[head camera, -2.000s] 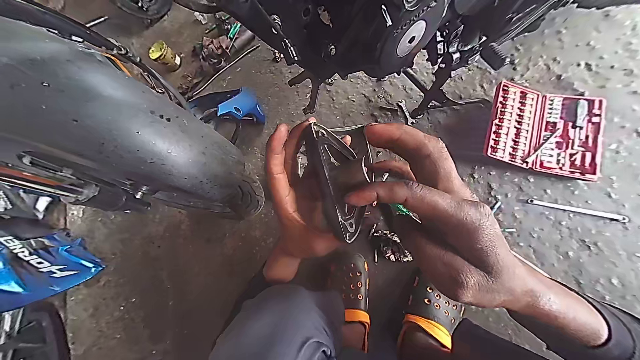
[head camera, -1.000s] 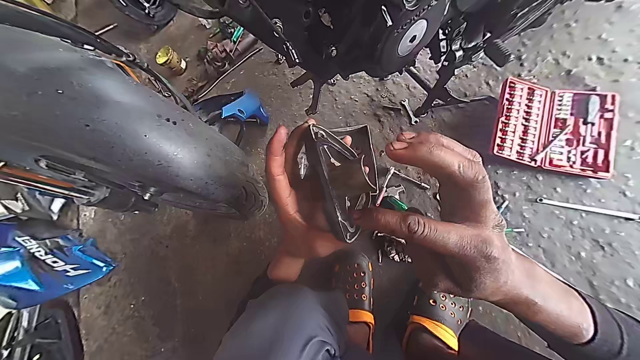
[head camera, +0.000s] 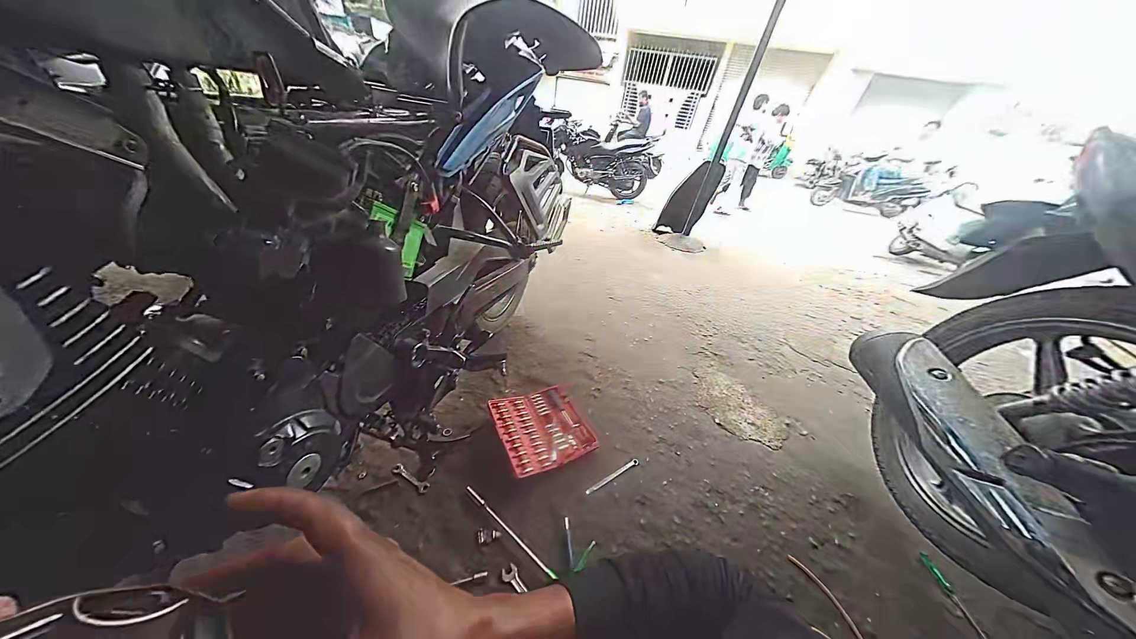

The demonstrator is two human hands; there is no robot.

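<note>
My right hand (head camera: 337,564) reaches in from the bottom, its thumb and fingers spread and slightly blurred. Beside its fingers, at the bottom left corner, is a dark frame-like part (head camera: 133,612) with shiny edges, mostly cut off by the view. Only a fingertip of my left hand (head camera: 7,608) shows at the left edge against that part; the rest of the hand is out of view. Whether the right fingers touch the part cannot be told. Above the hands stands a partly stripped motorcycle (head camera: 302,448), its round engine cover facing out.
An open red socket set (head camera: 543,430) lies on the ground beside a combination wrench (head camera: 612,477). Nearer are an open-end wrench (head camera: 512,579), a long rod (head camera: 510,532) and screwdrivers. Another motorcycle's wheel (head camera: 923,479) is at right. A pole (head camera: 737,115), people and parked motorcycles are farther off.
The view has swung up and to the right, toward the street. The part and my left hand, fully seen before, are now mostly out of view at the lower left. My right fingers have come off the part.
</note>
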